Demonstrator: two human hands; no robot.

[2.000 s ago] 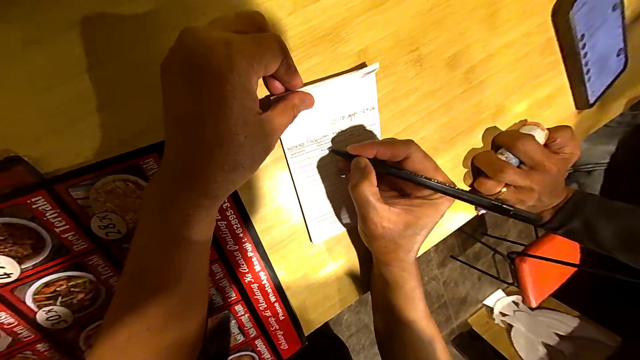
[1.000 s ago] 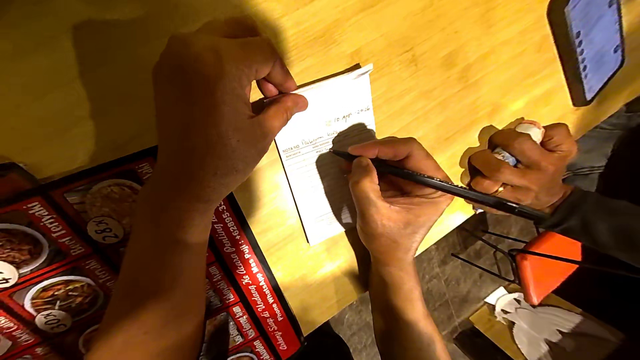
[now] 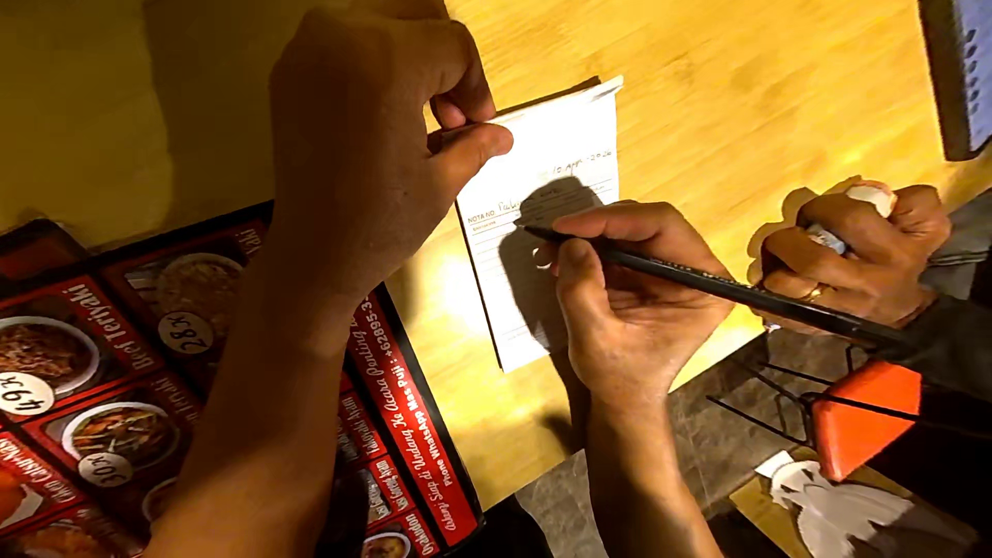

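A white pad of printed note slips (image 3: pixel 573 147) lies at a slant on the wooden table, with handwriting on its upper part. My left hand (image 3: pixel 387 132) pinches the pad's top left edge between thumb and fingers. In my right hand (image 3: pixel 628 294) is a long black pencil or pen (image 3: pixel 697 283), its tip at the pad's lined middle part, just under a written line. The shadow of my right hand covers much of the slip. Whether the tip touches the paper I cannot tell.
Under my left forearm lies a red and black menu (image 3: pixel 418 434) with food pictures. Another person's closed hand (image 3: pixel 860 248) rests at the table's right edge, holding something whitish. A phone (image 3: pixel 957 77) is at the upper right. Beyond the edge are a red seat (image 3: pixel 868 418) and thin black bars.
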